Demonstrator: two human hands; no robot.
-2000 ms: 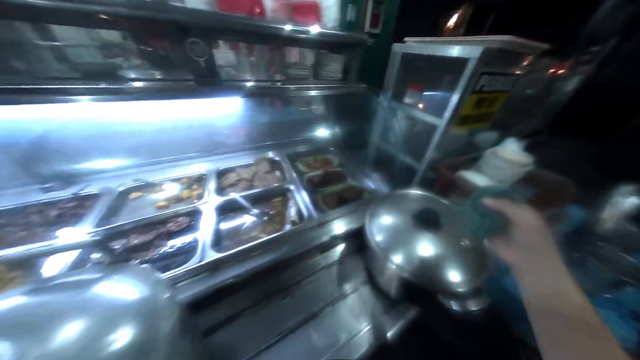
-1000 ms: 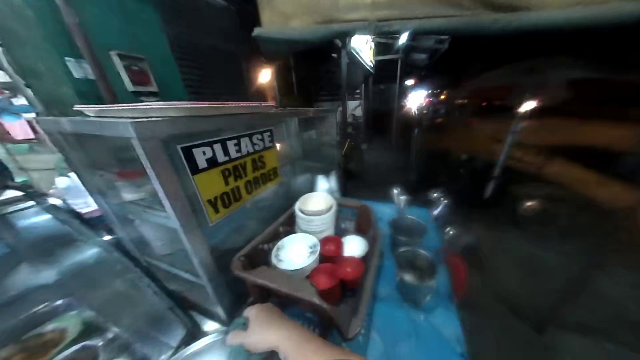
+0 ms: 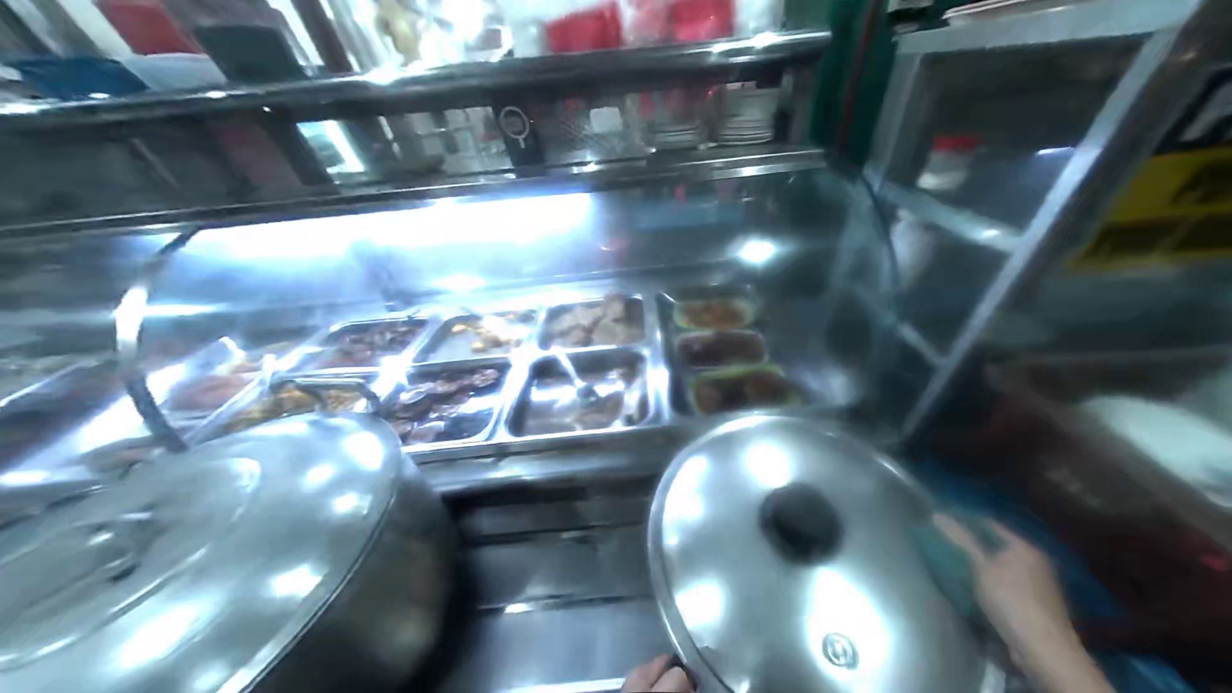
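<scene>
A lidded metal pot with a domed steel lid point(image 3: 731, 520) and black knob point(image 3: 801, 523) stands at the lower right. At its right side my right hand point(image 3: 1025, 587) holds a green cloth point(image 3: 948, 558) against the pot; the pot's handle there is hidden. My left hand point(image 3: 660, 676) shows only its fingers at the bottom edge, closed around a dark handle at the pot's left side. A large aluminium pot with a lid point(image 3: 289, 520) stands at the lower left.
Behind the pots, metal trays of food point(image 3: 587, 395) lie in a lit display case, beside small food containers point(image 3: 722, 348). A metal shelf point(image 3: 577, 72) holds dishes above. A metal-framed cabinet point(image 3: 1039, 207) and a blurred brown tray point(image 3: 1068, 423) are at the right.
The view has swung right and back left. My left hand, not seen in the earlier frames, now shows at the pot's left side. My right hand remains at its right with the cloth.
</scene>
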